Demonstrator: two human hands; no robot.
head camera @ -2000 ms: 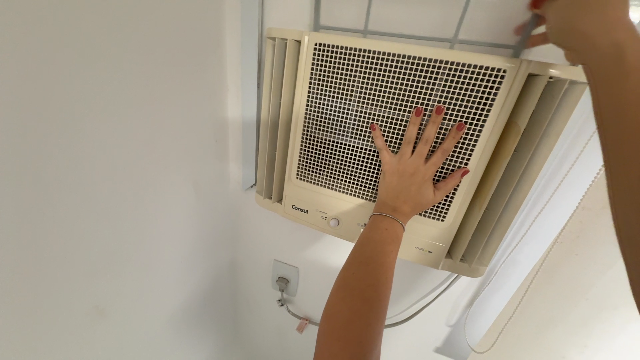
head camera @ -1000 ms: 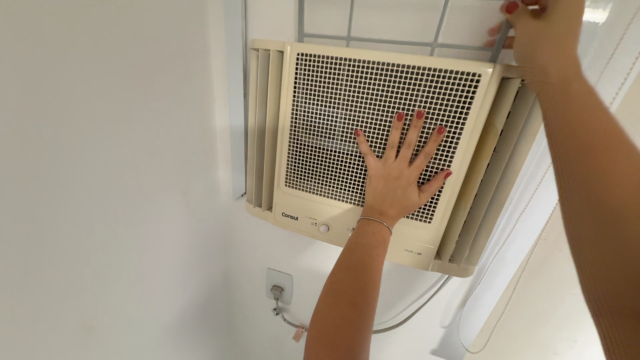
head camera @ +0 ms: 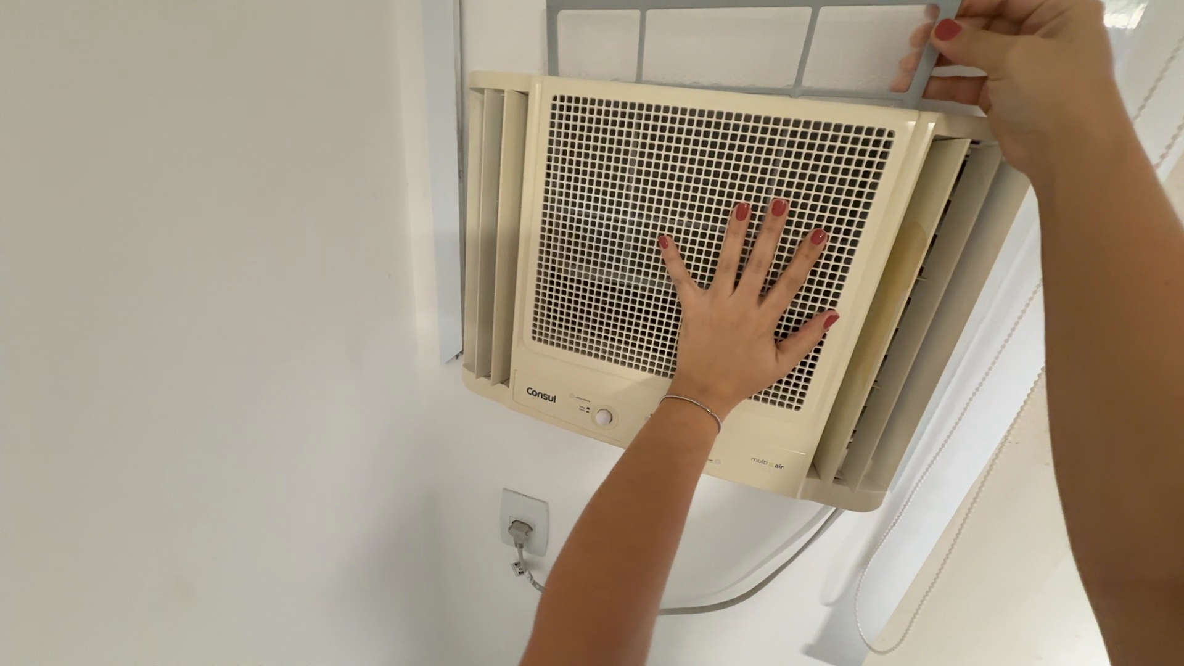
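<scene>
A cream Consul window air conditioner (head camera: 856, 462) is set in the wall, with a square-mesh front grille (head camera: 610, 222) between slatted side vents. Flat on the lower right part of that grille lies my left hand (head camera: 735, 333), palm down and fingers spread, holding nothing. Above the unit's top right corner, my right hand (head camera: 1027, 74) pinches the edge of a grey-framed mesh air filter (head camera: 809, 51). The filter stands up out of the top of the unit behind the front panel; its upper edge lies partly at the frame's top. Some right fingers show through the mesh.
Below the unit, a grey plug sits in a wall outlet (head camera: 536, 509), and a power cord (head camera: 777, 578) loops to the unit's underside. A beaded blind chain (head camera: 957, 527) hangs at the right near a white blind. Plain white wall (head camera: 203, 277) spans the left side.
More of the grey-framed filter shows above the unit than two seconds ago, and my right hand has risen with its edge. My left hand stays spread on the grille.
</scene>
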